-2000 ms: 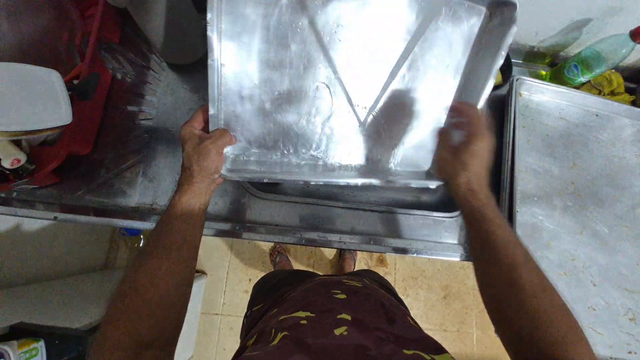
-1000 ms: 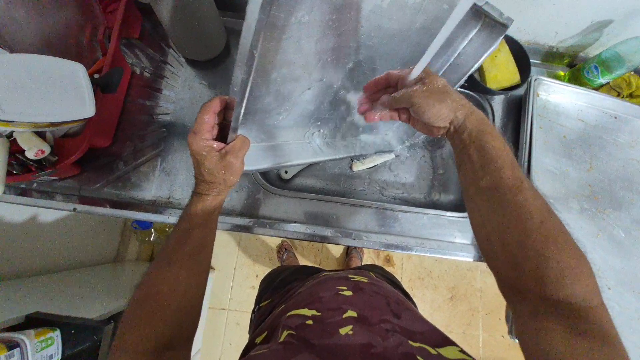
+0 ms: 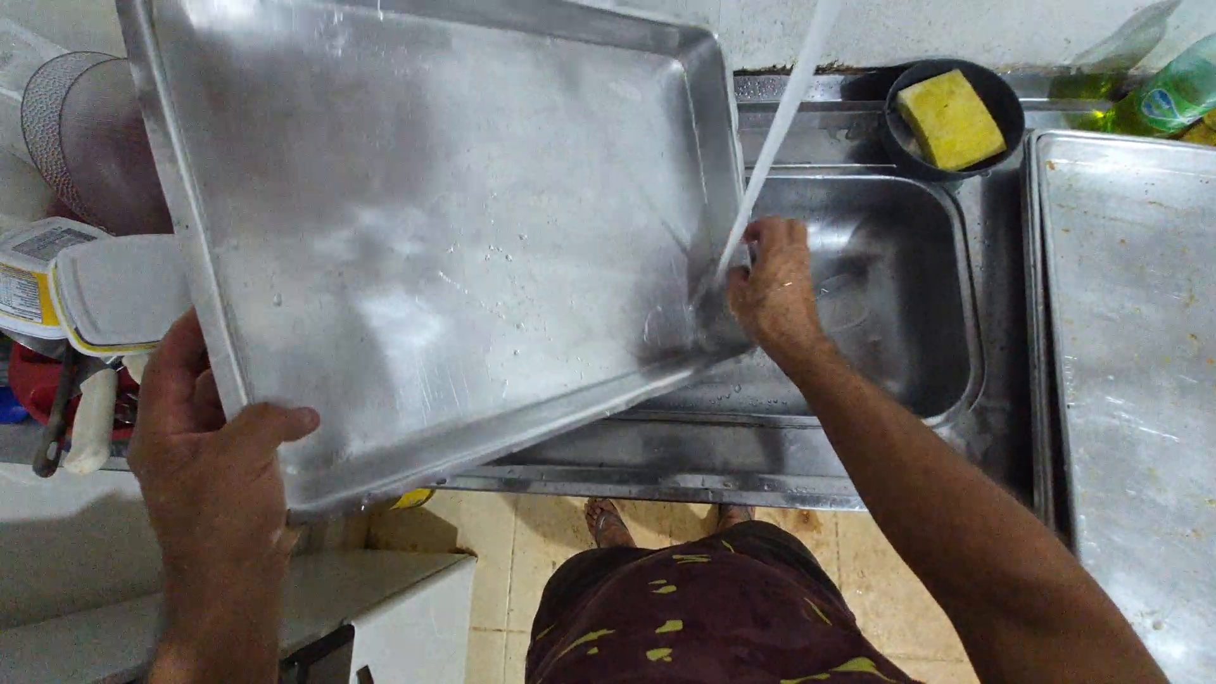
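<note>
A large rectangular metal baking tray (image 3: 456, 218) is tilted over the steel sink (image 3: 893, 313), its inside wet with droplets. My left hand (image 3: 218, 427) grips its lower left corner, thumb inside the rim and fingers behind. At the tray's right edge is my right hand (image 3: 779, 285), fingers bent; whether they grip the edge cannot be told. A stream of water (image 3: 784, 123) falls beside these fingers onto the tray's lower right corner.
A yellow sponge (image 3: 952, 121) lies in a dark round bowl (image 3: 1012, 119) behind the sink. Stacked metal trays (image 3: 1140, 332) stand at the right, near a green bottle (image 3: 1178, 95). At the left are white-lidded tubs (image 3: 123, 290) and a red rack (image 3: 33, 380).
The tray has moved left and is tilted, uncovering more of the sink. My right hand, over the tray one second ago, is now lower at its right edge.
</note>
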